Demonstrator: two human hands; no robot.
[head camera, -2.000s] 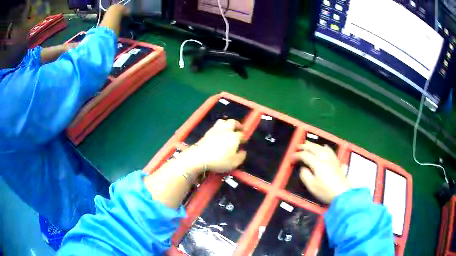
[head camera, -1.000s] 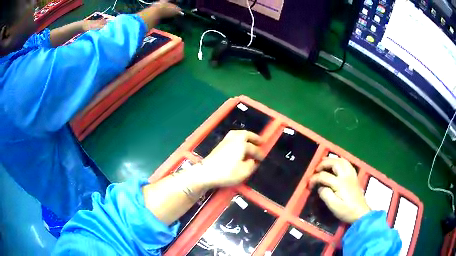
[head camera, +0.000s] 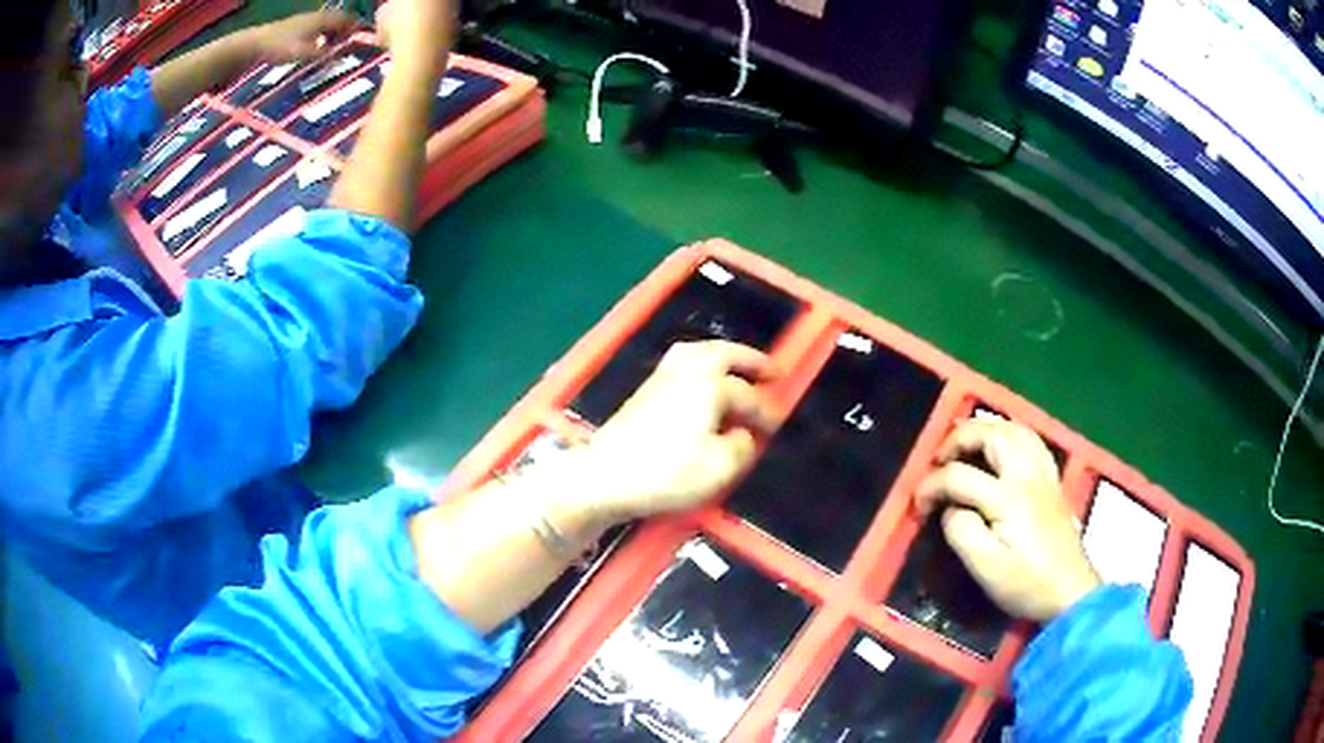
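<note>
A salmon-red foam tray (head camera: 835, 610) lies in front of me with phones in two rows of slots. Several screens are black with small white labels, such as the middle one (head camera: 842, 450); two at the right (head camera: 1124, 537) are plain white. My bare left hand (head camera: 690, 433) rests over the upper left phone (head camera: 704, 322) and the divider beside it, fingers bent. My bare right hand (head camera: 1002, 508) is over the third upper phone (head camera: 929, 588), fingers curled on its upper part. Neither hand shows a phone lifted; whether the fingers grip anything is hidden.
At the left, a person in a blue smock (head camera: 189, 392) reaches over stacked red trays (head camera: 487, 145) with labelled dark phones. A black stand (head camera: 712, 124) and a white cable (head camera: 595, 109) lie at the back. A lit monitor (head camera: 1191, 116) stands at the back right.
The neighbour's arm has moved, uncovering more of their tray. The view has shifted. My hands stay over nearly the same phones; the right fingers are a little more curled.
</note>
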